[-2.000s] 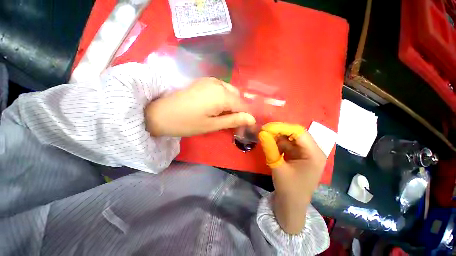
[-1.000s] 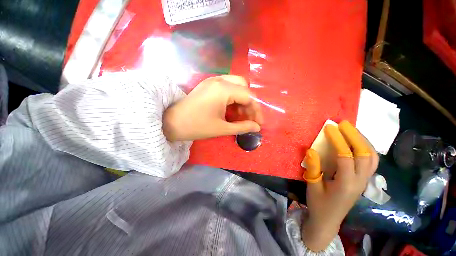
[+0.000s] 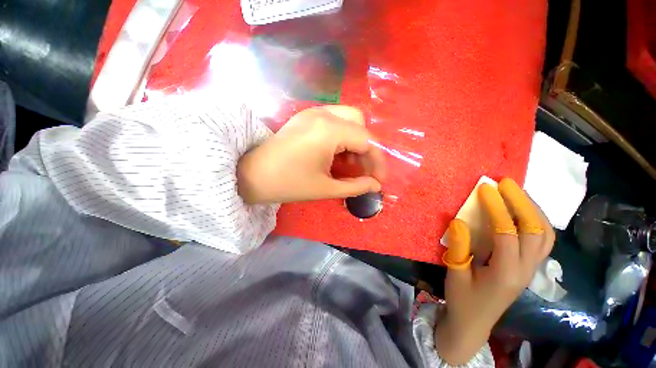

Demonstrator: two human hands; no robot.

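Observation:
A dark round watch head [image 3: 364,205] with a thin silver rim lies near the front edge of the red work mat [image 3: 460,86]. My left hand [image 3: 316,154] is over the mat, its thumb tip at the top edge of the watch head and its fingers curled. Clear film with white glare lines [image 3: 403,152] lies beside those fingers; whether they pinch it is not clear. My right hand [image 3: 496,251], with orange finger cots, holds the cream smoothing card [image 3: 472,215] at the mat's right edge.
A long white strip [image 3: 133,61] and a shiny clear packet with a green patch [image 3: 329,75] lie on the mat, with a white label [image 3: 288,8] beyond. Right of the mat are a white wipe [image 3: 557,180], crumpled tissue [image 3: 550,280] and a clear bottle [image 3: 611,223].
My right hand has moved right from beside the watch head and taken the card. My left fingers have drawn back a little, uncovering the watch head. The view has shifted slightly.

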